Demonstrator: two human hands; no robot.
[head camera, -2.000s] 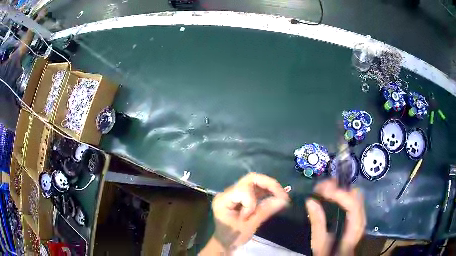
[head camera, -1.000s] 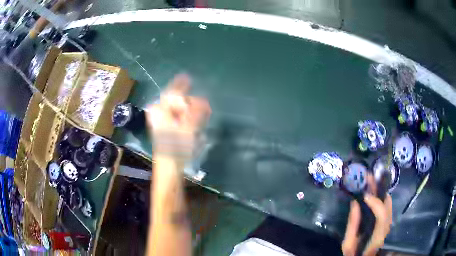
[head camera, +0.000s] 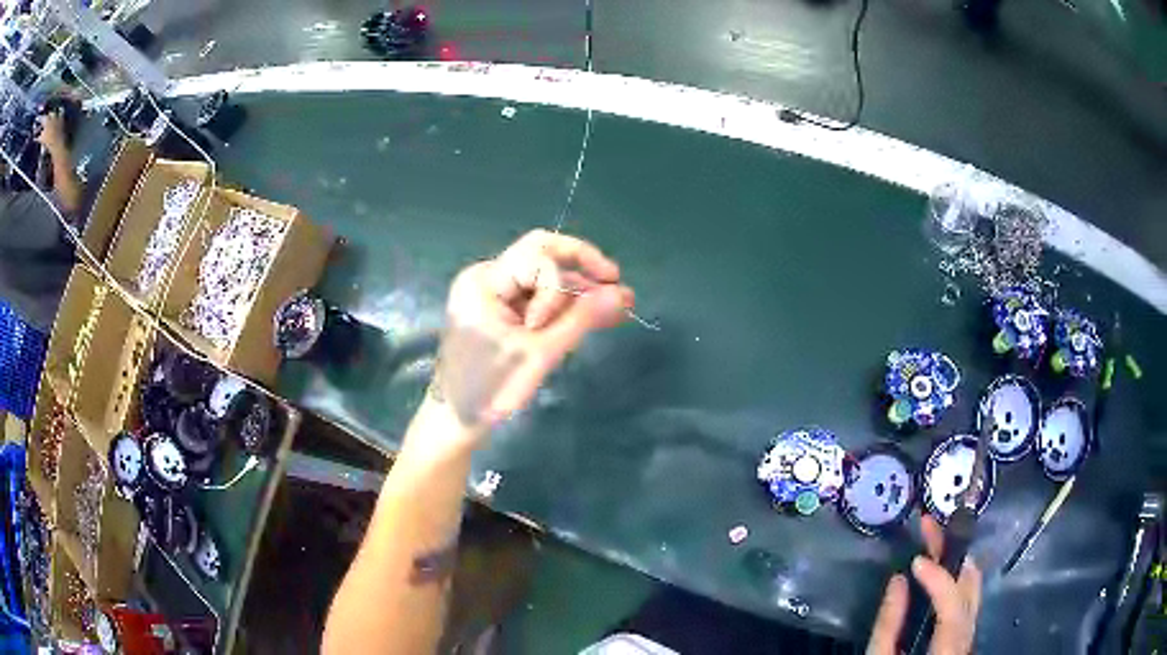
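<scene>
My left hand (head camera: 518, 326) is raised over the mat and pinches a thin silvery solder wire (head camera: 579, 166); a short end sticks out past the fingertips. My right hand (head camera: 932, 601) is at the lower right, cut off by the bottom edge, closed around a soldering iron (head camera: 979, 480) with a dark handle. The iron's shaft overlaps a base cover (head camera: 952, 479). Another base cover (head camera: 878, 489) lies to its left, touching or nearly touching a blue circuit board (head camera: 804, 470). A second circuit board (head camera: 919, 385) lies behind. Further base covers (head camera: 1008, 417) lie to the right.
Screws (head camera: 1014, 246) lie beside a clear cup (head camera: 953, 209) near the white strip (head camera: 640, 96). A thin pale-handled tool (head camera: 1039, 526) lies at right. Cardboard bins (head camera: 288, 262) stand at left, with more covers (head camera: 166, 459) below. Another person's arm (head camera: 60, 160) shows at far left.
My left hand has moved from near my right hand out to the left, then slightly right again, now with wire visible in its fingers. My right hand and the iron have shifted slightly right and down.
</scene>
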